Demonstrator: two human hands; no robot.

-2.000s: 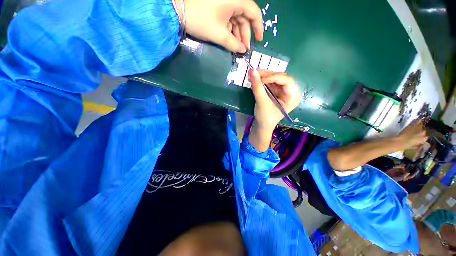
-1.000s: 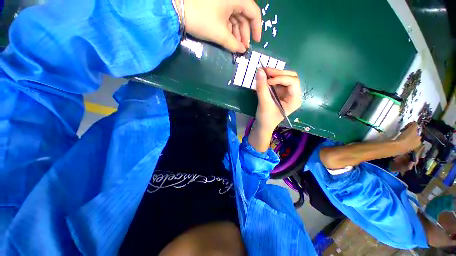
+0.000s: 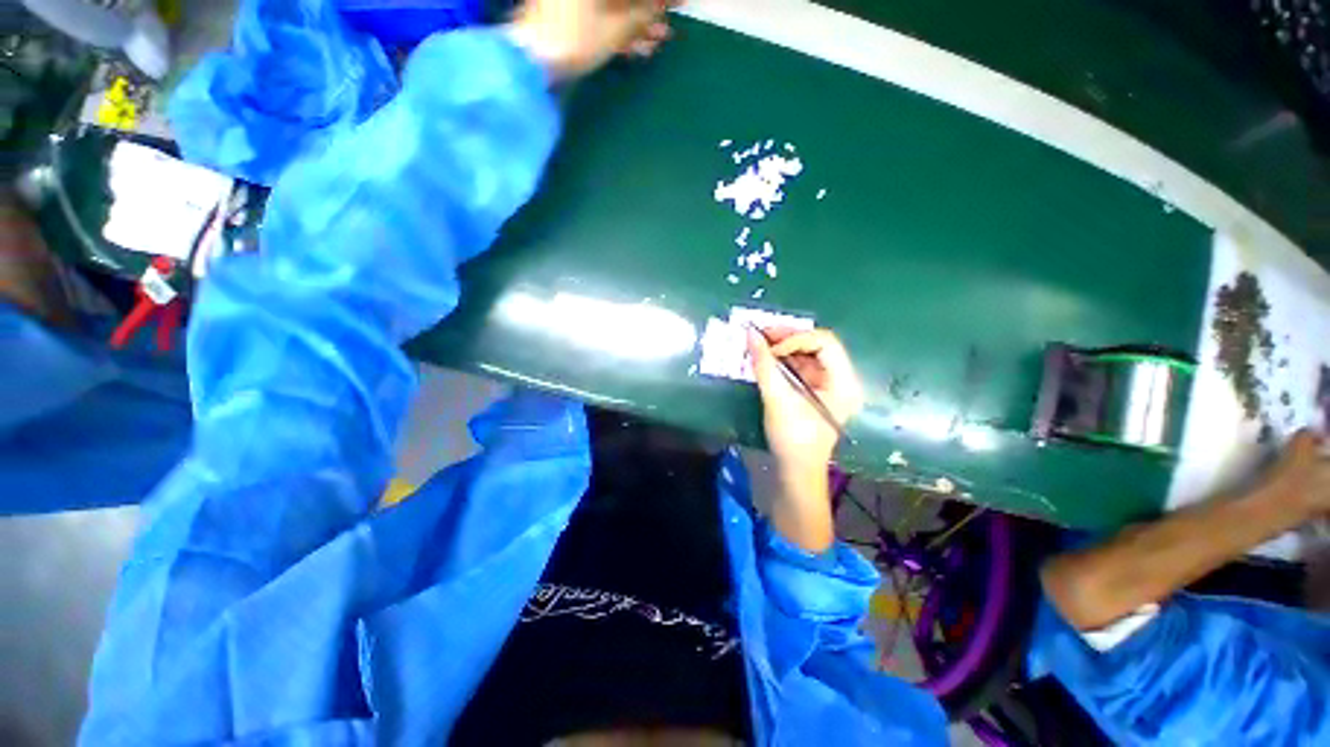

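My right hand (image 3: 810, 382) holds the tweezers (image 3: 811, 397) like a pen, their tip over the white pad sheet (image 3: 726, 347) near the bench's front edge. My left hand (image 3: 584, 29) is far from the sheet at the top edge of the picture. It is blurred and partly cut off, and I cannot tell whether it holds something. Small white pieces (image 3: 759, 183) lie piled and scattered on the green mat beyond the sheet.
A reel on a dark frame (image 3: 1120, 399) stands at right. Dark small parts (image 3: 1243, 329) lie on the white surface by a neighbour's arm (image 3: 1181, 555). Blue bin (image 3: 416, 18) and crumpled blue cloth (image 3: 285, 88) are upper left. Red-handled tool (image 3: 150, 307) is far left.
The view has shifted, showing more of the bench's far side and left. My left hand has left the sheet and reached far forward. My right hand stays by the sheet with the tweezers.
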